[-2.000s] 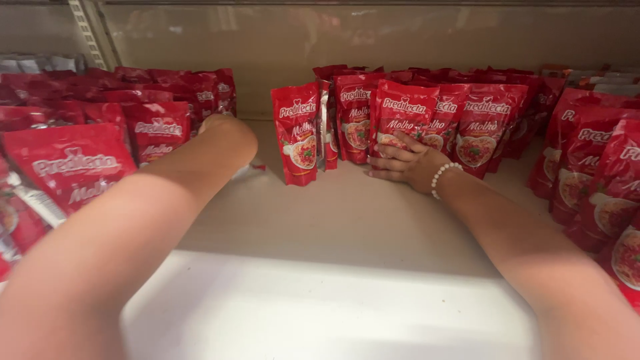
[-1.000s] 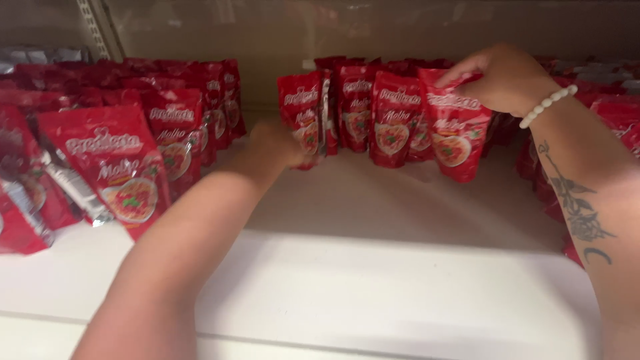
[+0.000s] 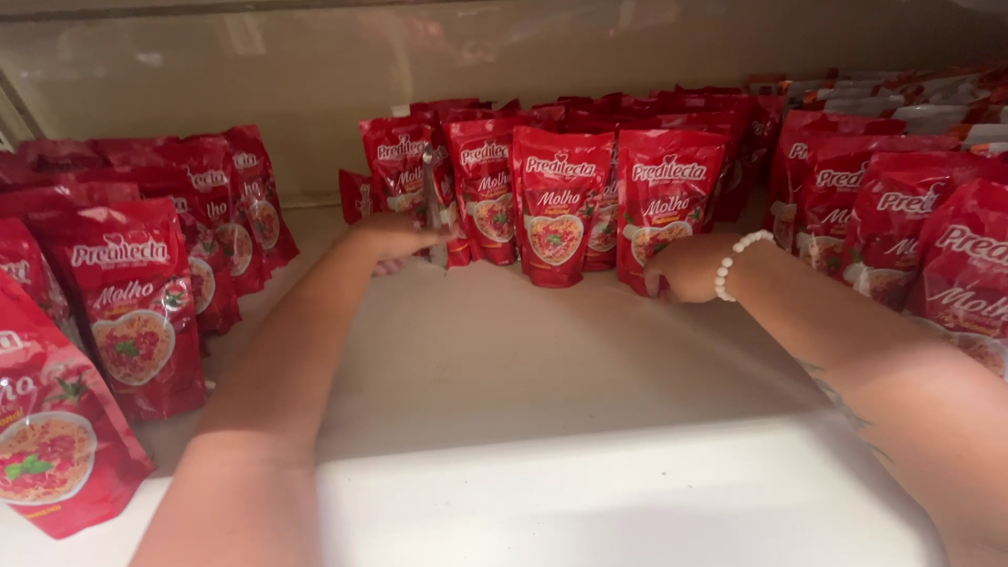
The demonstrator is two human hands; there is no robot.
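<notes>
Several red Predilecta tomato sauce pouches stand in rows on a white shelf. My left hand (image 3: 405,240) is at the lower part of the leftmost front pouch (image 3: 398,161) of the middle group, its fingers around a pouch edge; the grip is partly hidden. A pouch (image 3: 554,201) stands upright at the centre front, touched by neither hand. At the lower right of the pouch beside it (image 3: 668,177), my right hand (image 3: 685,268) rests with bent fingers, wearing a white bead bracelet (image 3: 732,264). Whether those fingers grip the pouch cannot be told.
Red pouches (image 3: 134,315) fill the left side, the nearest one (image 3: 59,441) leaning close to the shelf's front. More red pouches (image 3: 898,213) line the right, with white and orange packs (image 3: 906,98) behind them. The shelf's back panel (image 3: 315,71) rises behind the rows.
My right hand has come down from the top of a right-hand pouch to its lower side. That pouch, tilted a second ago, now stands more upright. My left hand stays by the middle group's left end.
</notes>
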